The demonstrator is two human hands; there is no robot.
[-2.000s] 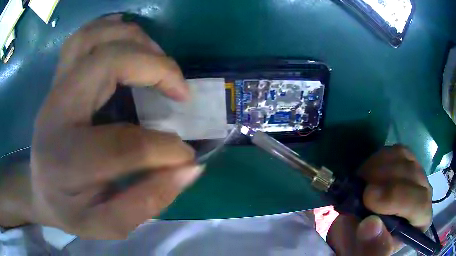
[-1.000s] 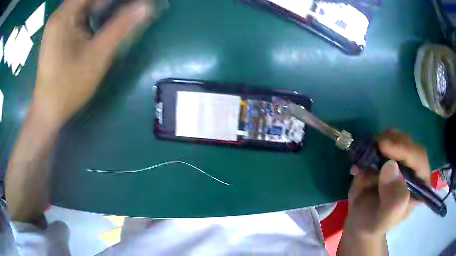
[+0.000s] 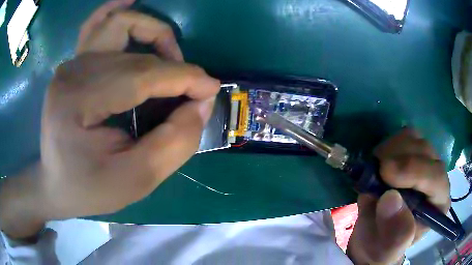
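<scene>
A black phone housing (image 3: pixel 334 90) lies on the green mat with a blue and silver circuit board (image 3: pixel 310 111) in its right half. My left hand (image 3: pixel 129 114) pinches a dark glossy LCD module (image 3: pixel 216 124) with a silver edge over the left half. An orange flex cable (image 3: pixel 240 115) runs between the module and the board. My right hand (image 3: pixel 403 196) holds a soldering iron (image 3: pixel 336 155) like a pen. Its tip is over the board's left part, near the flex; contact cannot be told. A short red wire (image 3: pixel 239 145) shows below the flex.
Thin solder wire (image 3: pixel 204 185) lies loose on the green mat (image 3: pixel 279 181) below my left hand. Part of another phone unit (image 3: pixel 385 13) is at the top right. Pale loose pieces (image 3: pixel 19 28) lie at the upper left. A round cream object (image 3: pixel 463 72) is cut off at the right edge.
My left hand has come back from the upper left and taken hold of the LCD module, whose dark face now shows instead of the white one. The iron's tip has moved left towards the flex.
</scene>
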